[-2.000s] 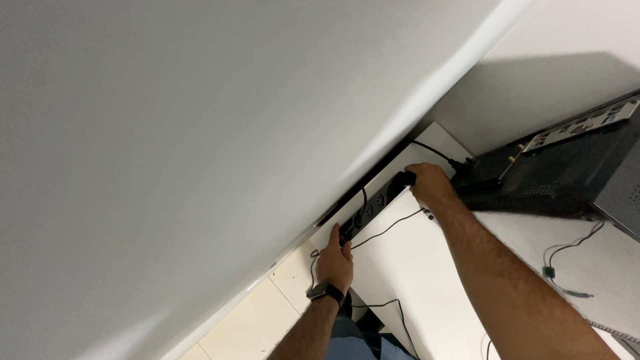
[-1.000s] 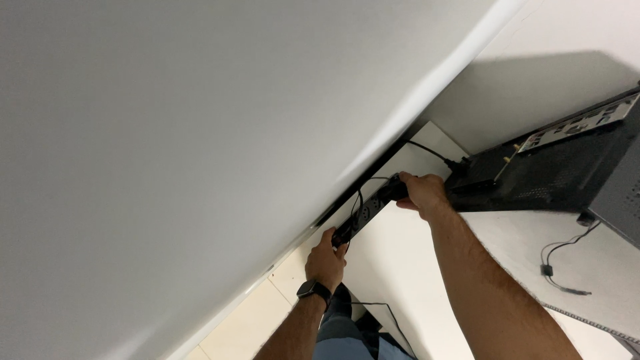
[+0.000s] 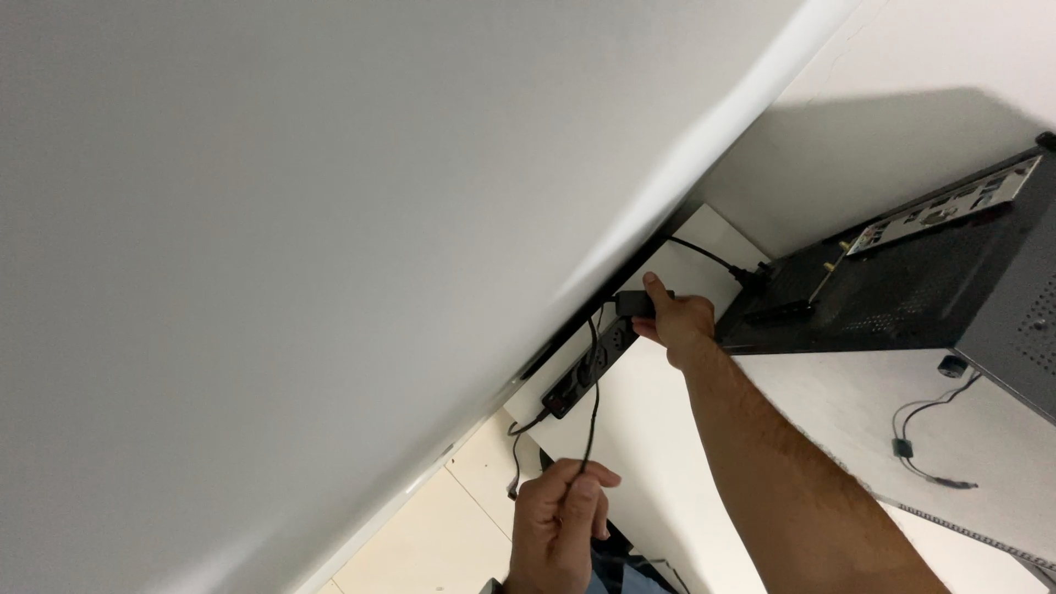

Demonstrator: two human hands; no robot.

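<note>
A black power strip (image 3: 590, 367) lies at a slant on the white desk surface (image 3: 652, 412), close to the wall. Its sockets face up, and a cable leaves its lower end. At its upper end, my right hand (image 3: 681, 322) grips a black power adapter (image 3: 634, 304); whether the adapter is fully seated in a socket cannot be told. Lower down, my left hand (image 3: 565, 511) pinches a thin black cable (image 3: 594, 412) between thumb and finger. That cable runs up across the strip toward the wall edge.
A black computer case (image 3: 874, 289) stands at the right, with a power cord (image 3: 701, 249) plugged into its back. Thin wires with a small connector (image 3: 902, 448) lie below it. A large white wall (image 3: 289, 247) fills the left. Floor tiles (image 3: 437, 511) show beneath.
My left hand has left the strip's lower end and moved down, now holding a thin cable. The strip lies on the desk, and my right hand now holds a black adapter at its upper end.
</note>
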